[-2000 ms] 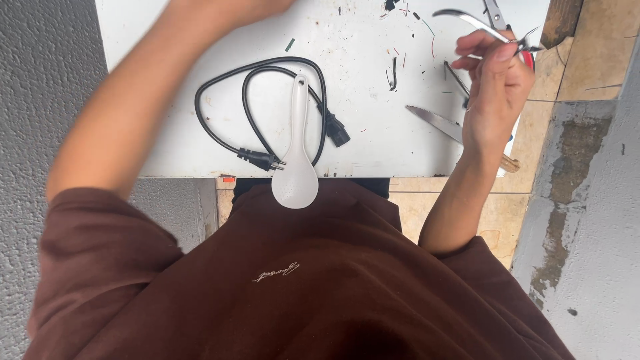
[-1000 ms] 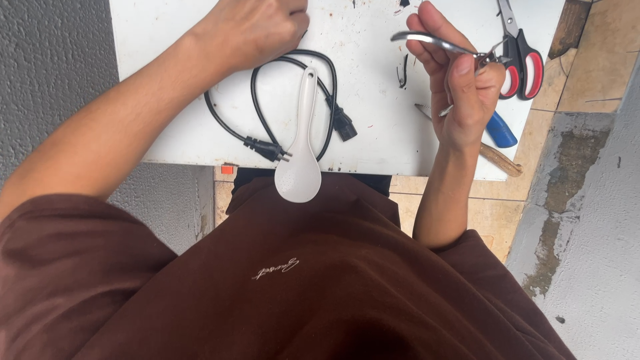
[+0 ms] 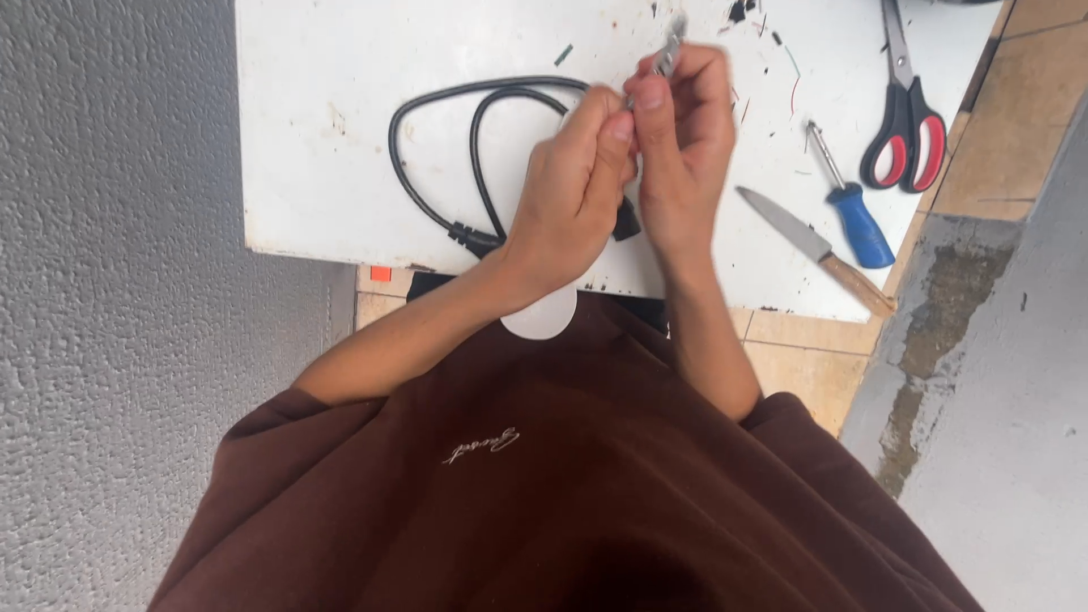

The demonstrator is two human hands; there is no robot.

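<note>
My right hand (image 3: 684,153) pinches a small metal hand tool (image 3: 667,56), blurred, with its upper end pointing away from me. Against it, fingers curled, is my left hand (image 3: 574,187); whether it grips the tool's lower end or something small is hidden. Beneath my left hand and wrist lies a white rice paddle (image 3: 541,314), its rounded end showing past the table edge. A black power cord (image 3: 399,140) loops on the white table (image 3: 314,170) around the paddle, and one of its connectors (image 3: 626,223) shows between my wrists.
To the right lie a knife with a wooden handle (image 3: 858,285), a blue-handled screwdriver (image 3: 860,228) and black-and-red scissors (image 3: 903,140). Wire scraps (image 3: 795,81) and dark bits are scattered near the top. A grey textured wall (image 3: 153,212) stands at the left.
My hands, apart before, have come together over the cord. My right hand has moved left with the metal tool, away from the scissors and screwdriver. My left hand has come down towards me.
</note>
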